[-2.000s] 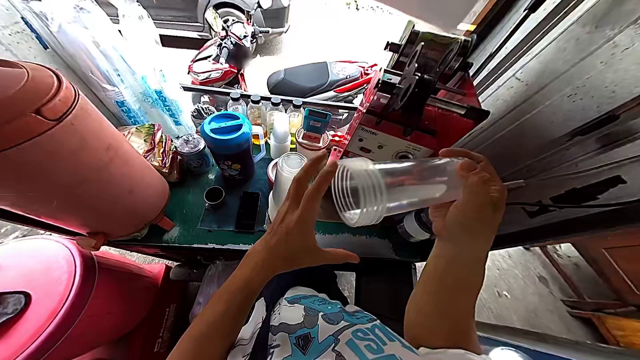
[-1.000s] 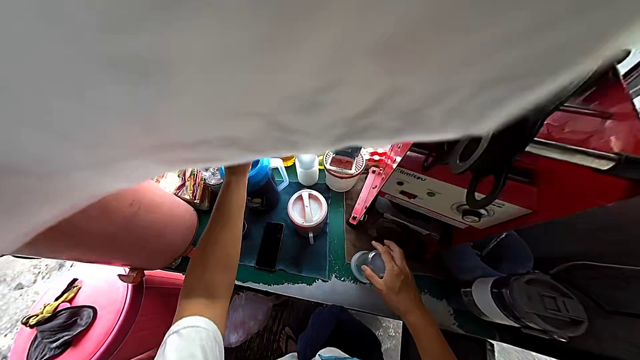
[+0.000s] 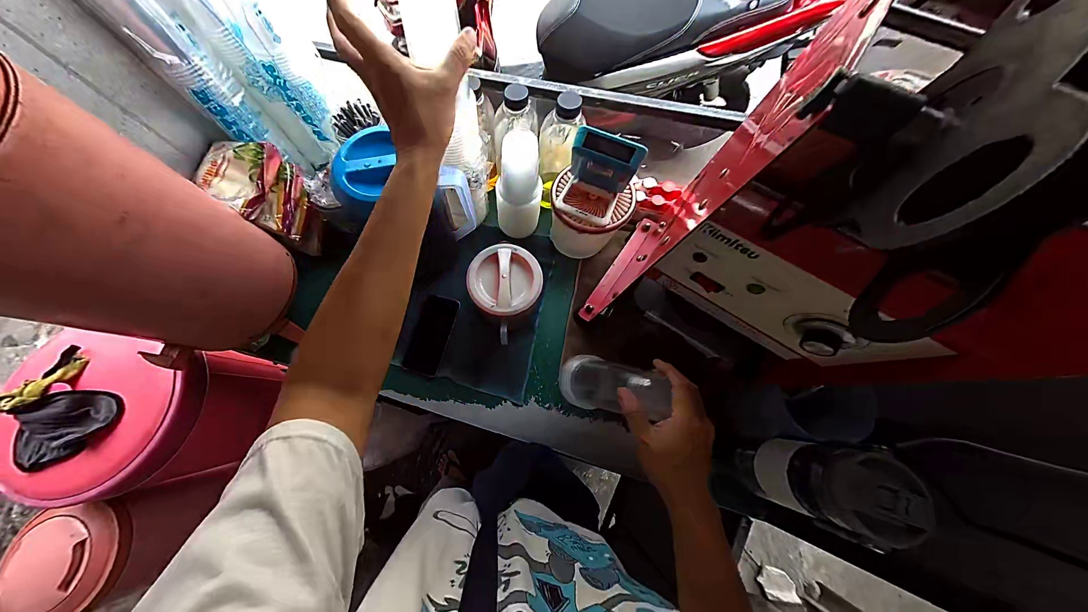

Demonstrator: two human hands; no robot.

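My right hand [image 3: 676, 421] is closed around a clear plastic cup [image 3: 608, 387], which lies tilted sideways over the front edge of the counter. Raised at the top, my left hand [image 3: 408, 85] has its thumb and fingers apart beside a tall white object [image 3: 431, 34], perhaps a stack of cups; contact cannot be told. Below that hand are a blue-lidded jug [image 3: 361, 166], partly hidden by my forearm, and a white bottle [image 3: 518, 183]. A white lidded mug [image 3: 504, 280] stands mid-counter with a black phone [image 3: 431, 336] to its left.
A red cup sealing machine [image 3: 765, 297] fills the right side. Large salmon-coloured containers [image 3: 136, 204] and a pink lidded bin [image 3: 102, 425] stand left. Capped bottles [image 3: 561, 136] and a basket-topped tub [image 3: 582, 229] line the back. A large clear jug [image 3: 867, 493] is at lower right.
My left hand has gone up toward the back of the counter. My right hand still holds the clear cup. The pale cloth covering the upper view a second ago is gone.
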